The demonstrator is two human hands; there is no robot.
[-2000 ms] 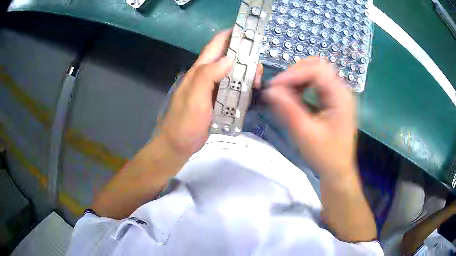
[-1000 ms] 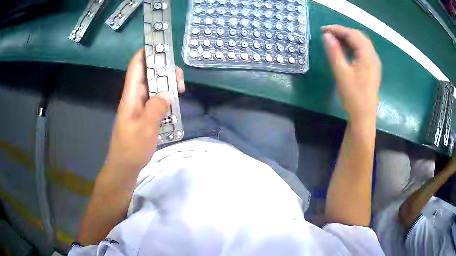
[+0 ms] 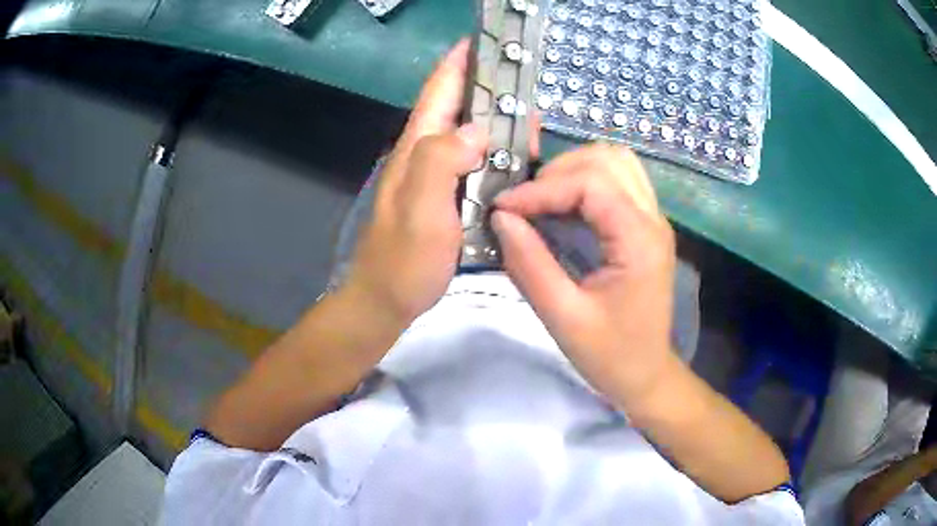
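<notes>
A long grey fixture bar [image 3: 493, 128] stands lengthwise over my lap, its top end cut off by the frame. Several small round silvery parts sit in its upper recesses. My left hand [image 3: 419, 195] is closed around the bar from the left, thumb on its face. My right hand [image 3: 591, 247] has thumb and forefinger together at the bar's lower recesses; whether a part is between the fingertips is hidden. The clear blister tray [image 3: 658, 87] with rows of silvery round parts lies right behind the bar on the green bench.
Two more fixture bars [image 3: 291, 10] show at the top edge on the green bench [image 3: 822, 231]. A pale metal rail [image 3: 858, 87] curves along the right. Another person's arm [image 3: 894, 483] is at the lower right.
My right hand has moved from right of the tray onto the bar's lower part. The view has shifted, so bar and tray appear further right. A further round part shows in the bar.
</notes>
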